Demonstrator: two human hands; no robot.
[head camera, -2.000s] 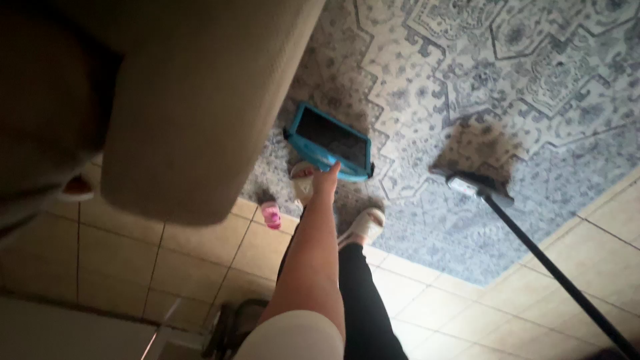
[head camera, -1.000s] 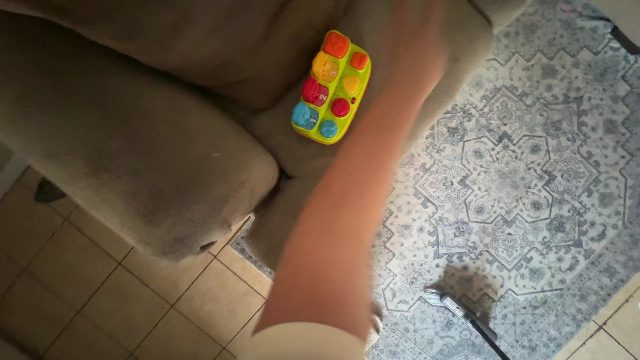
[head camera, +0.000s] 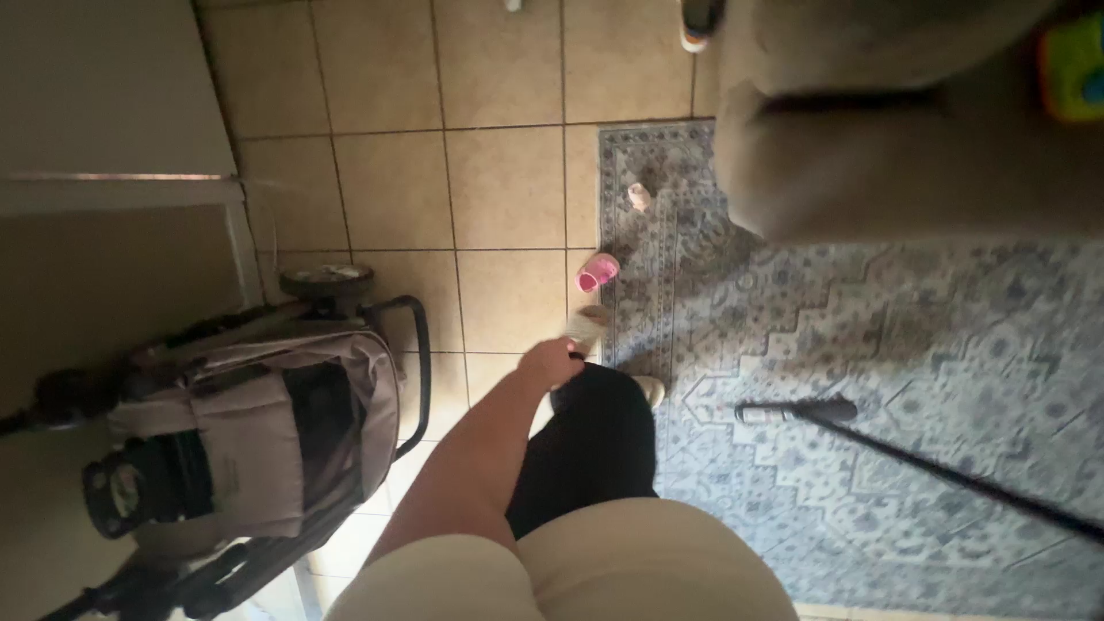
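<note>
My left hand (head camera: 552, 362) is low beside my bent leg in black trousers (head camera: 595, 431). Its fingers are curled near a dark edge by the knee, and whether they hold anything cannot be told. Just beyond it is my sandalled foot (head camera: 586, 326), blurred, with a pink child's clog (head camera: 597, 272) farther up at the rug's border. My right hand is out of view. A floor-cleaning tool with a long black pole has its flat head (head camera: 798, 410) on the patterned rug (head camera: 862, 345), to the right of my legs.
A folded-looking stroller (head camera: 259, 431) stands at left on the tiles (head camera: 504, 185). At upper right, a brown upholstered sofa (head camera: 819, 172) bears a bright green toy (head camera: 1074, 73). A small pale pink object (head camera: 638, 197) lies on the rug, and a shoe (head camera: 694, 39) shows beside the sofa.
Two seconds ago my left hand held a blue-framed object with a dark panel, now out of view. The hand then reached over the sofa and is now beside my leg. The view has swung widely.
</note>
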